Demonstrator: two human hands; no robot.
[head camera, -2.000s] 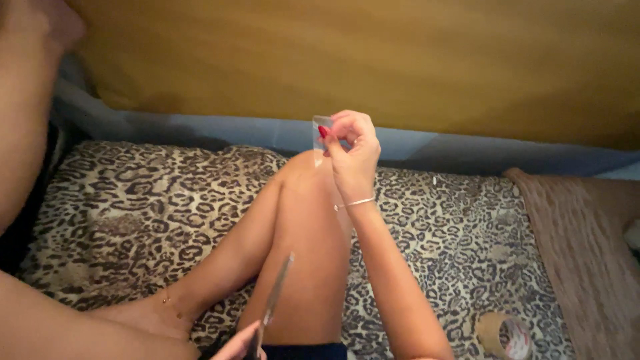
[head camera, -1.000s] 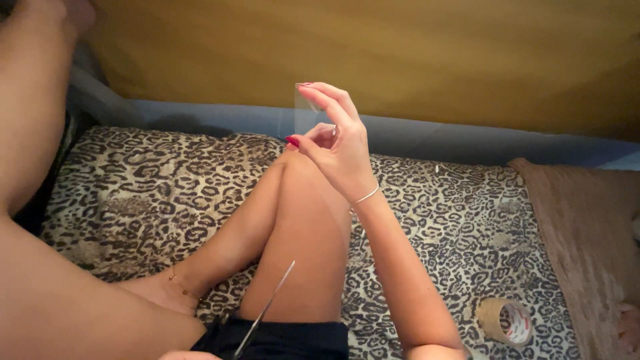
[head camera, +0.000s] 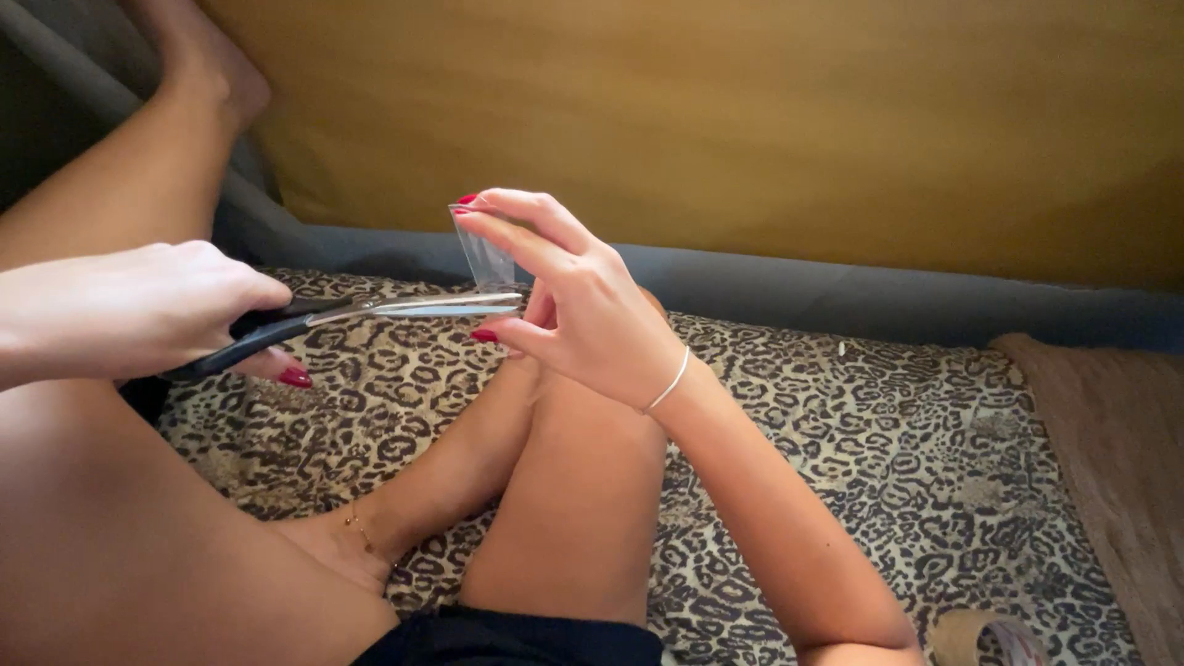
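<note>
Black-handled scissors (head camera: 370, 311) are in my left hand (head camera: 176, 310), its fingers round the handles. Their blades point right and lie nearly together at the lower end of a clear plastic strip (head camera: 485, 257). The strip hangs from the fingertips of my right hand (head camera: 578, 291), above my knee. The thumb of that hand is just below the blade tips. Whether the blades have cut into the strip cannot be told.
I sit on a leopard-print cover (head camera: 832, 444). A roll of brown tape (head camera: 962, 638) lies at the bottom right, near a brown cloth (head camera: 1110, 453). A mustard-coloured fabric panel (head camera: 740, 120) stands beyond my knees.
My left hand has come up from the bottom edge with the scissors, and their blades are now beside the clear strip. My right hand still holds the strip.
</note>
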